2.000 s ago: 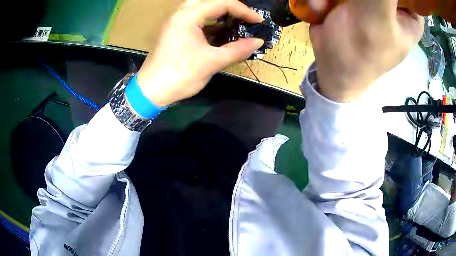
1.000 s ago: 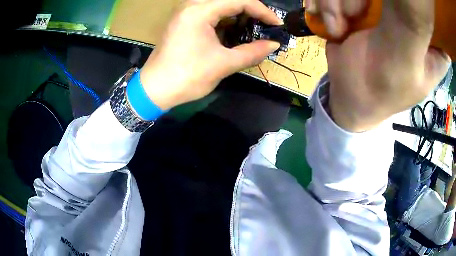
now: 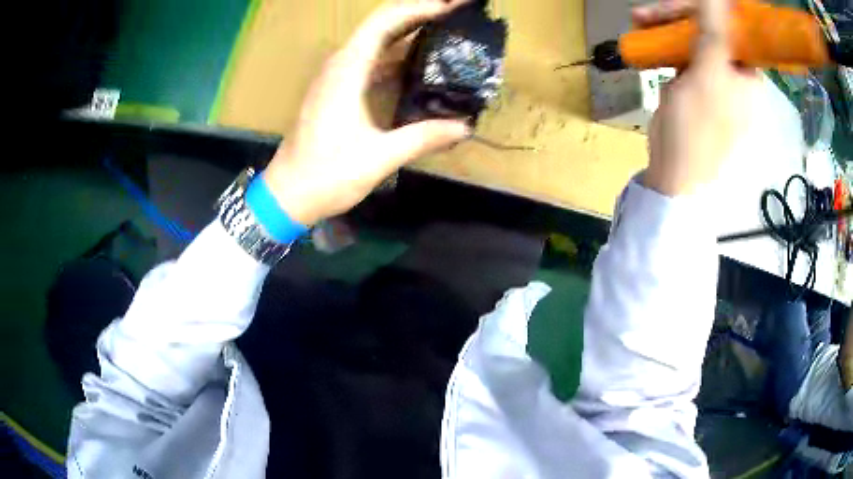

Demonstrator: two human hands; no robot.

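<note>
My left hand (image 3: 351, 122) grips a black housing (image 3: 412, 105) between thumb and fingers over the cardboard sheet (image 3: 571, 173). A circuit board (image 3: 460, 67) with silver and white details shows on the housing's face. A thin lead wire (image 3: 505, 146) sticks out below it. My right hand (image 3: 697, 117) holds an orange electric screwdriver (image 3: 725, 37), its thin bit pointing left, apart from the housing. The fingers of the right hand are blurred.
A white-grey box (image 3: 617, 92) stands right of the cardboard. A black coiled cable (image 3: 795, 220) lies on the white surface at right. A green mat (image 3: 159, 56) is at upper left. Another person's sleeve (image 3: 821, 393) shows at lower right.
The screwdriver has moved right, away from the housing, and its bit now shows. The left hand has shifted a little left and turned the housing, so more of the board's face shows.
</note>
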